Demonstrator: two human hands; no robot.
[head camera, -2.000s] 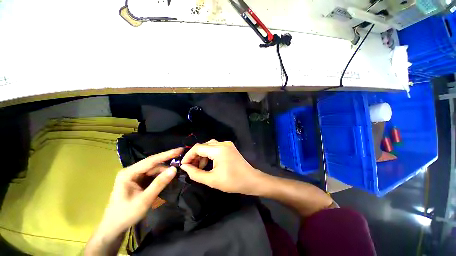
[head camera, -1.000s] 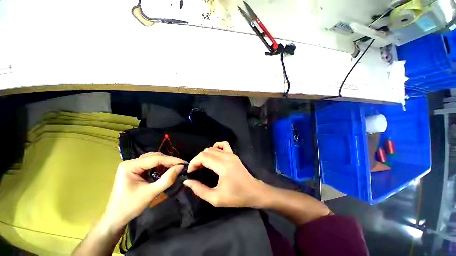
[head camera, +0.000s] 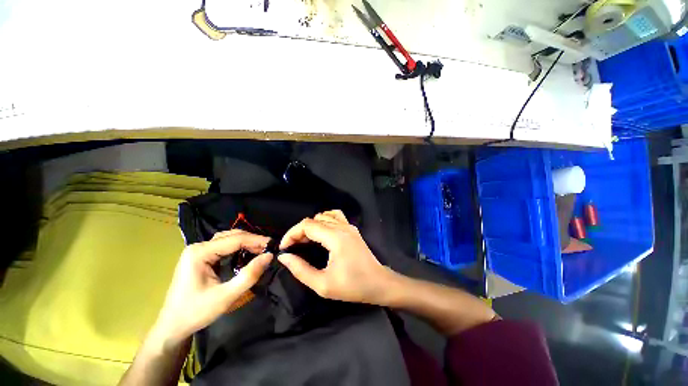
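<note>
A black sewn piece (head camera: 294, 301) lies bunched on the lap. Fine red thread (head camera: 241, 219) shows on it above my left hand, and an orange-brown patch (head camera: 241, 302) shows below that hand. My left hand (head camera: 219, 275) pinches a small dark part of the black piece between thumb and index finger. My right hand (head camera: 328, 256) pinches the same area just to the right, its fingertips almost touching the left ones. What exactly lies between the fingertips is too small and dark to tell.
Mustard-yellow panels (head camera: 98, 271) are stacked at left. The white table (head camera: 188, 90) crosses the top, with red and black thread snips (head camera: 388, 39) on a black cord. Blue bins (head camera: 528, 219) stand at right, one holding red spools (head camera: 591, 214) and a white cone (head camera: 569, 180).
The purplish shiny bit seen between the fingertips two seconds ago no longer shows there. The red thread has come into clearer view above my left hand. Both hands remain close together, pinching.
</note>
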